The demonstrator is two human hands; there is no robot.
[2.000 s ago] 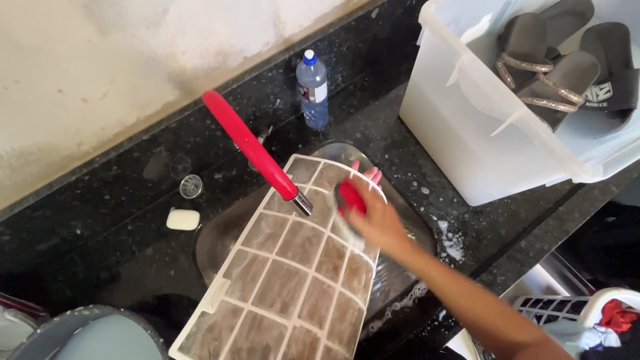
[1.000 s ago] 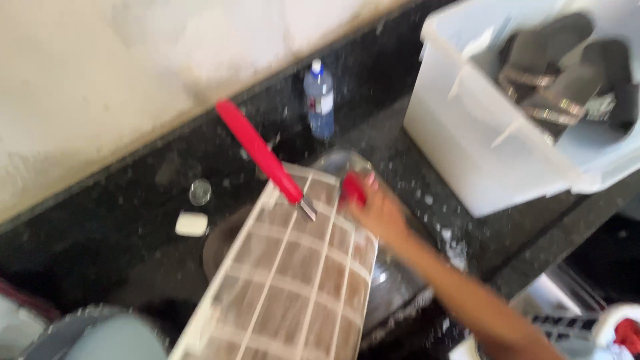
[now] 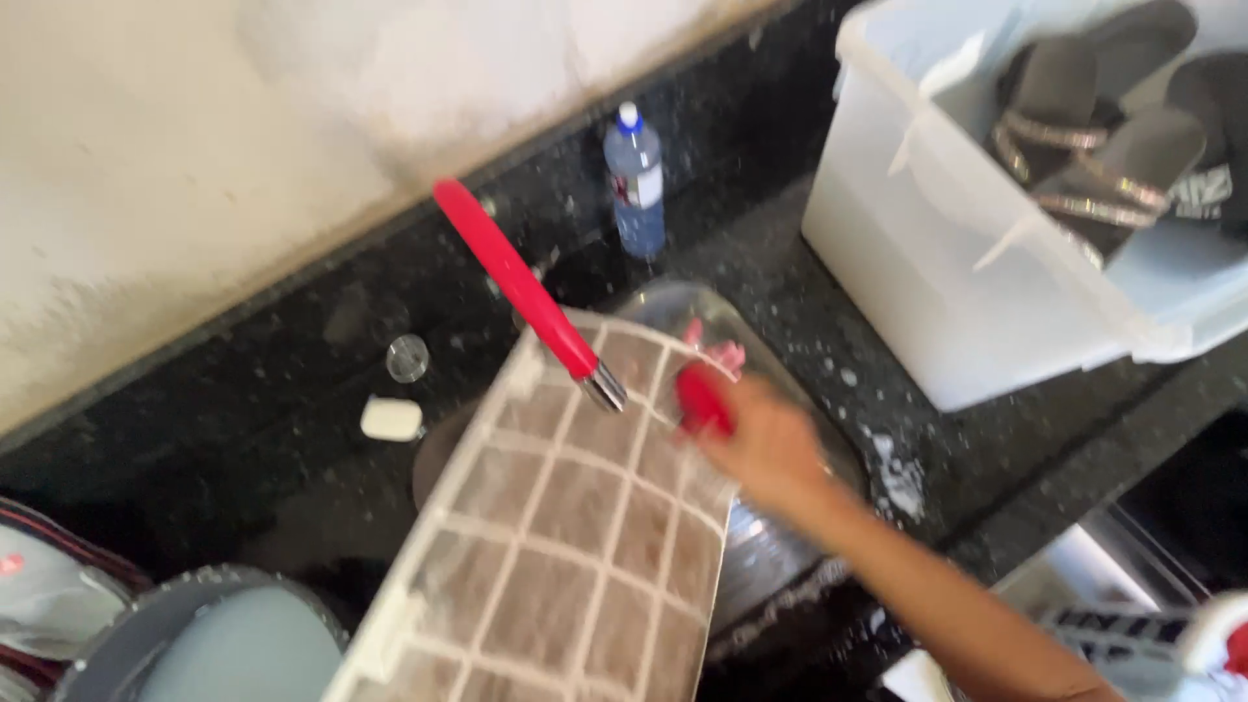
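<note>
My right hand [image 3: 770, 434] is closed around a red brush [image 3: 704, 400], pressed to the upper right part of a mesh air filter with a white plastic grid frame [image 3: 575, 526]. The brush is blurred. The filter lies slanted over a steel sink basin [image 3: 780, 546]. Pink fingertips [image 3: 717, 349] show past the filter's top right edge, probably of my left hand; the rest is hidden behind the filter, so its grip cannot be told. A faucet with a red flexible spout [image 3: 517, 283] points down over the filter's upper part.
A plastic bottle of blue liquid [image 3: 636, 185] stands behind the sink. White soap [image 3: 392, 419] and a clear round strainer or lid [image 3: 408, 359] lie left. A translucent bin [image 3: 907, 244] with sandals [image 3: 1102, 146] stands right, a grey bucket [image 3: 210, 595] lower left. Foam dots the granite counter [image 3: 780, 283].
My right hand stays on the filter's upper right part with the red brush, shifting slightly. The fingertips beyond the filter's edge show more clearly than one second ago.
</note>
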